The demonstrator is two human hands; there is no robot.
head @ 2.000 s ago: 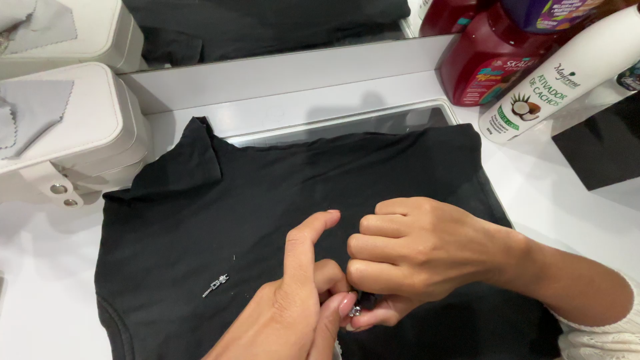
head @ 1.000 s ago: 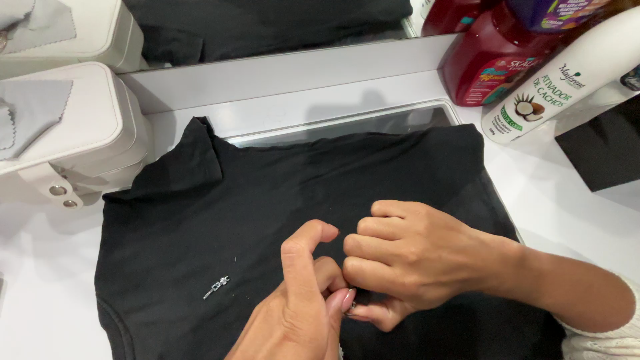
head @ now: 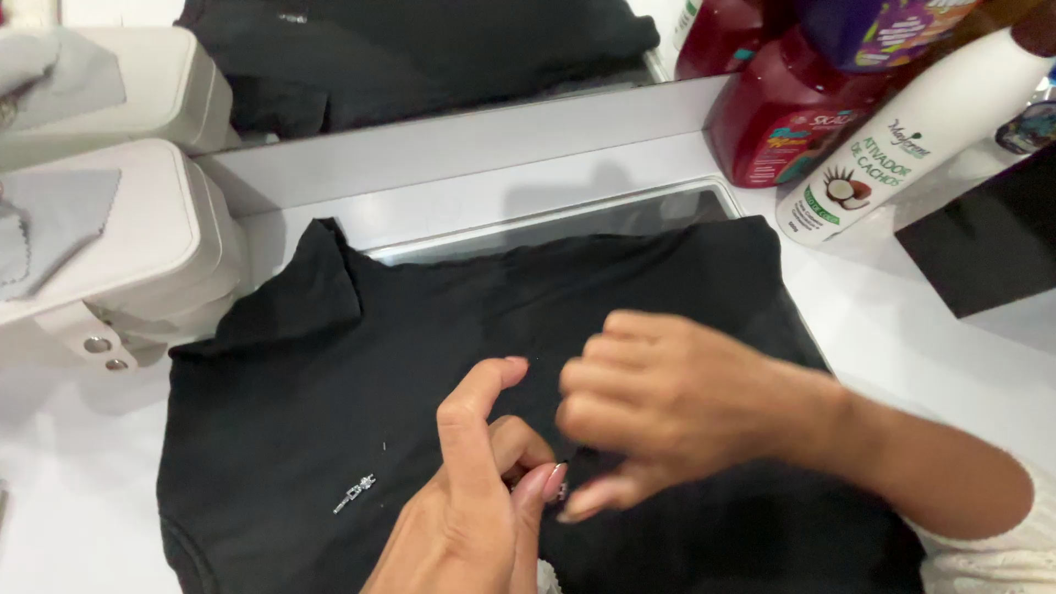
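A black cloth garment [head: 462, 346] lies spread under both hands. My left hand [head: 487, 478] pinches a small silvery metal piece [head: 563, 491] between thumb and a bent finger, with its index finger raised and curved. Just right of it is my right hand [head: 652, 404], slightly blurred, its fingers curled and its thumb by the metal piece; whether it grips anything is hard to see. A small silvery jewelry piece with clear stones [head: 355, 492] rests on the cloth left of my hands, near a tiny thin metal bit [head: 384, 446].
A white case [head: 99, 239] with a grey cloth [head: 66, 214] on top stands at left. Behind runs a mirror [head: 462, 49]. A clear-edged tray [head: 726, 194] lies under the garment. At right are a red bottle [head: 767, 124], a white bottle [head: 916, 140] and a black flat object [head: 990, 231].
My right hand's thumb has come away from my left fingertips, and a small gap now shows between the hands. The jewelry piece on the cloth has not moved.
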